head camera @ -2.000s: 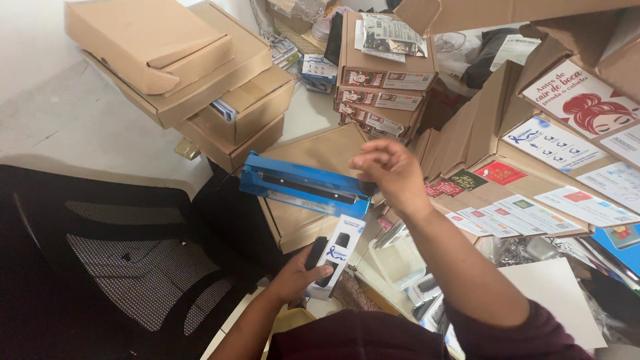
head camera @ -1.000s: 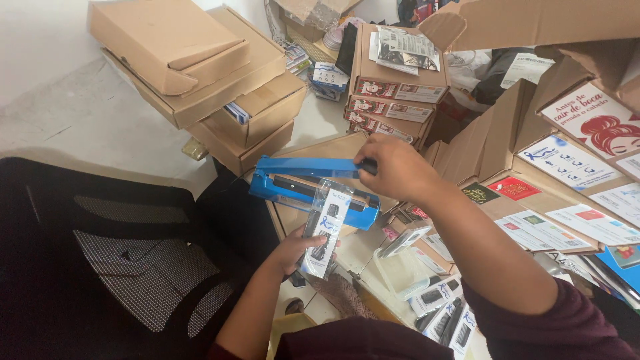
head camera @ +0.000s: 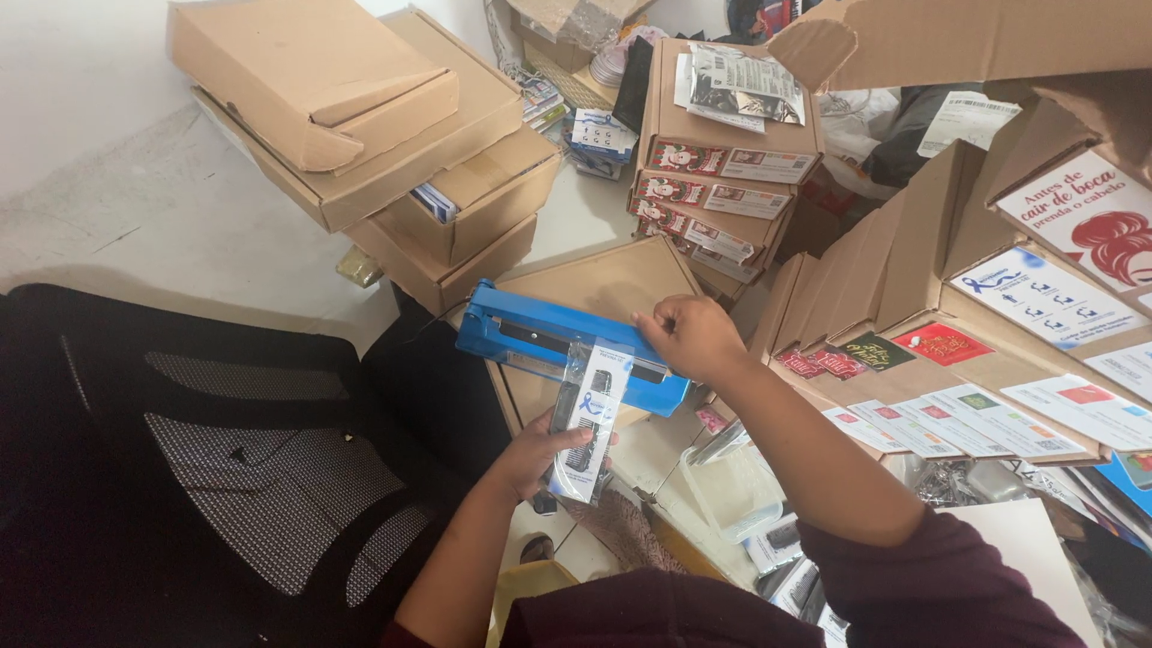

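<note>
My left hand [head camera: 540, 454] holds a clear plastic bag [head camera: 591, 423] with a printed white card and a black comb inside. The bag's top end lies at the near edge of a blue impulse sealer [head camera: 558, 333]. My right hand [head camera: 697, 337] is closed on the free end of the sealer's blue arm, at the right; its fingertips are partly hidden. The sealer rests on a flat cardboard box [head camera: 603, 270].
Stacked cardboard boxes [head camera: 360, 135] stand at the upper left, more boxes [head camera: 733, 153] behind the sealer. Open boxes with cards [head camera: 900, 297] fill the right. A clear plastic tub [head camera: 733, 486] and bagged combs [head camera: 796, 585] lie below right. A black mesh chair [head camera: 270, 477] is at left.
Two seconds ago my left hand held a card and a comb with no bag plainly around them; now they are bagged. My right hand, earlier raised off the sealer's arm, has come down onto it.
</note>
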